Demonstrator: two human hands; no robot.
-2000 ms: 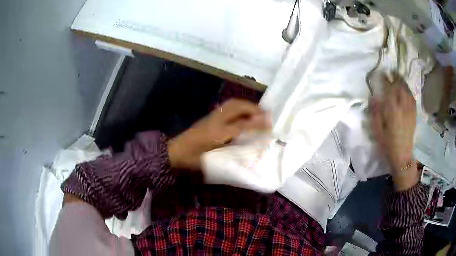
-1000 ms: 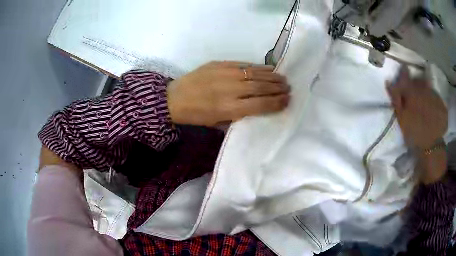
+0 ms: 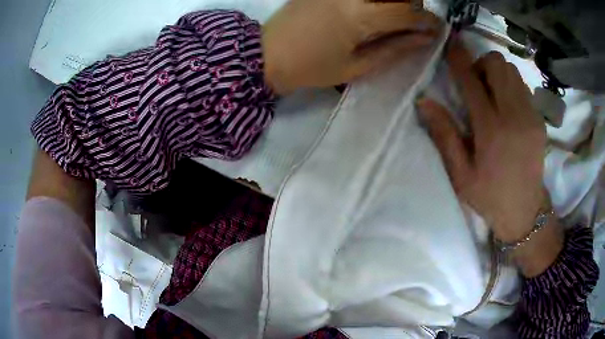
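A large white garment body (image 3: 371, 218) hangs from the machine table over the apron, with dark edge stitching down its left side and a raised seam leading up to the machine. My left hand (image 3: 351, 43) holds the cloth at the top, near the presser foot (image 3: 462, 12); its fingertips are partly hidden by folds and shadow. My right hand (image 3: 494, 139) lies on the garment right of the seam, fingers spread and pointing toward the presser foot. A curved dark-edged band (image 3: 492, 281) shows below my right wrist. The needle cannot be made out.
The sewing machine head (image 3: 564, 40) fills the upper right. The white table (image 3: 60, 40) shows at the upper left behind my striped sleeve. White pieces (image 3: 126, 265) lie at the lower left beside the checked apron (image 3: 219, 245). More white cloth is at the right edge.
My left hand has moved up and right to the presser foot area with the cloth. My right hand has moved left and now lies beside the seam. The garment has shifted toward the machine.
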